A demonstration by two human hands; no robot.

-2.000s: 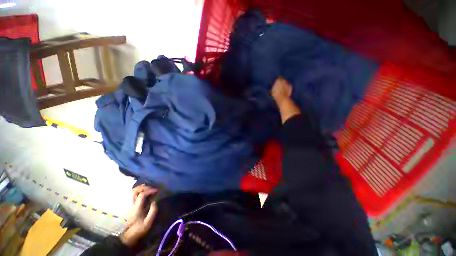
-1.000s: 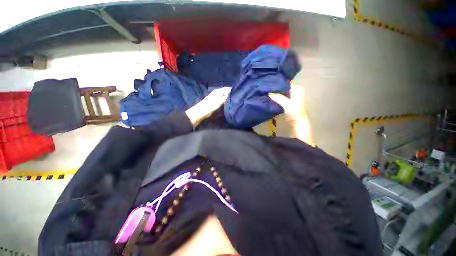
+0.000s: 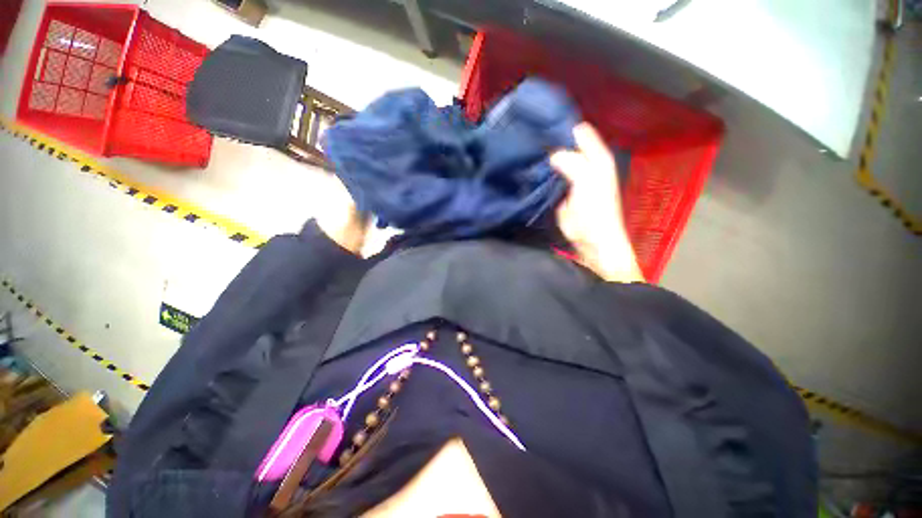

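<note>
Navy garments are bunched in front of my chest, above the near side of a large red crate. My right hand grips the cloth at its right side, slightly blurred. My left hand is at the lower left of the bundle, its fingers mostly hidden behind the cloth, so its grip cannot be told. The bundle covers much of the crate's left part.
A stool with a dark seat stands left of the bundle. Another red crate is beyond it at upper left. A white table is at upper right. Yellow-black tape marks the floor. Tan card lies at lower left.
The separate cloth pile at left and the bundle in my hands now appear as one bunched mass before me. My view has turned, bringing the left crate and stool higher.
</note>
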